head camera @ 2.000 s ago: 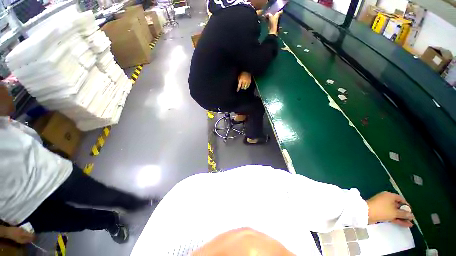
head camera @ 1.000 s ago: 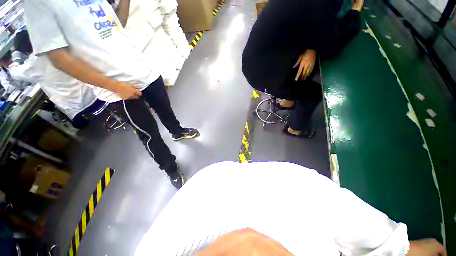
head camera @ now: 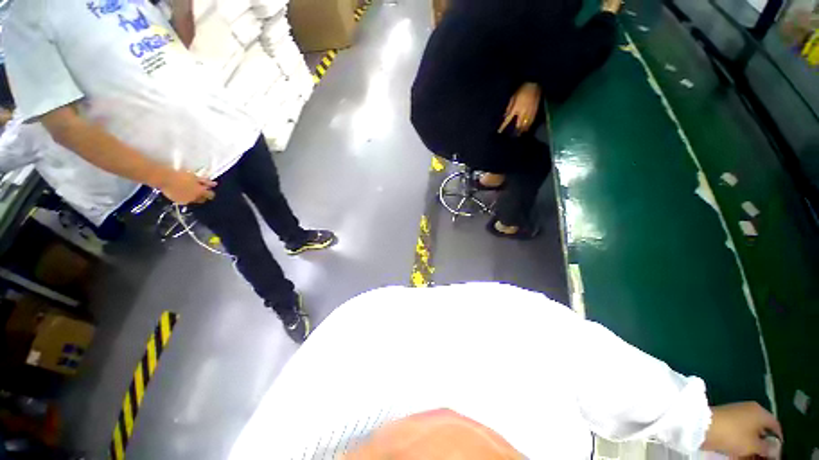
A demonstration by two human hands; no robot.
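My left hand (head camera: 741,431) rests on the green bench (head camera: 620,225) at the lower right, near the ragged cream tape line (head camera: 714,202). Its fingers are curled, with a small dark and pale spot at the fingertips; whether they hold a piece is unclear. Grey-beige pads on a white strip (head camera: 633,448) show at the bottom edge, mostly hidden by my white sleeve and cut off. Small pale squares (head camera: 748,227) lie spaced along the darker lane beyond the tape. My right hand is out of view.
A person in black (head camera: 476,90) sits on a wheeled stool (head camera: 467,193) at the bench. Another person in a pale T-shirt (head camera: 153,90) stands at the left. Stacked white sheets (head camera: 260,81), a cardboard box (head camera: 61,343) and yellow-black floor tape (head camera: 144,382) also show.
The view has swung left, then slightly back right. The pad strip left the view and partly shows again. The person in the T-shirt shows more fully. My left hand now sits lower in the picture.
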